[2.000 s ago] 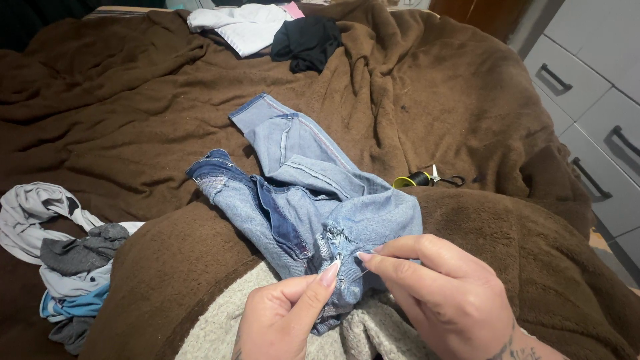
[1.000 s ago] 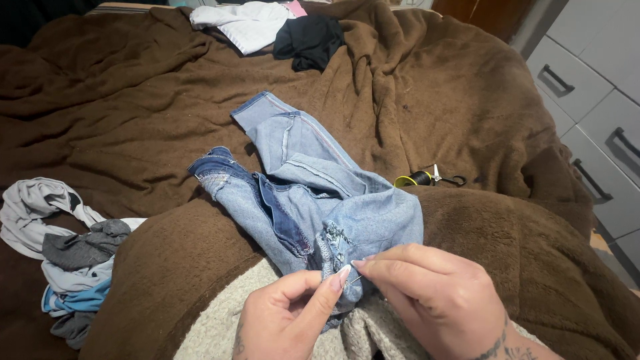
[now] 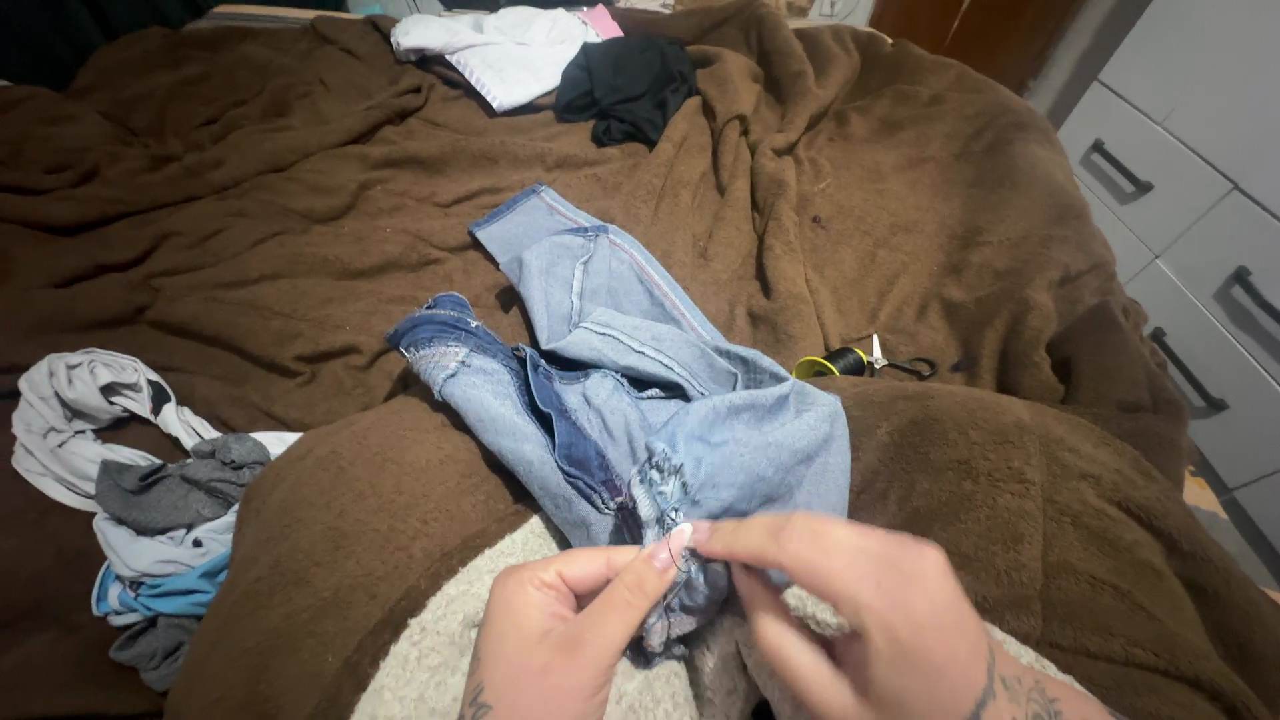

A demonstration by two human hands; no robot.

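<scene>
Light blue denim jeans [image 3: 760, 450], turned partly inside out, lie bunched over my lap, with a frayed, gathered patch [image 3: 660, 485] near my fingers. My left hand [image 3: 570, 620] pinches the denim just below that patch between thumb and forefinger. Touching it from the right, my right hand [image 3: 850, 600] has its thumb and forefinger close together at the same spot. A short dark thread [image 3: 676, 555] loops by the left thumb. Whether a needle is between the right fingertips cannot be told. Beyond the jeans lie a spool of black thread [image 3: 845, 361] and small black-handled scissors [image 3: 900, 362].
A brown fleece blanket [image 3: 350, 230] covers the bed and my legs. Grey, white and blue clothes [image 3: 170, 500] are heaped at the left. White clothing [image 3: 510, 50] and a black cloth [image 3: 630, 90] lie at the far side. Grey drawers [image 3: 1150, 180] stand at the right.
My right hand has shifted between the frames, and its fingertips now meet the left thumb tip. The left hand keeps its pinch on the denim.
</scene>
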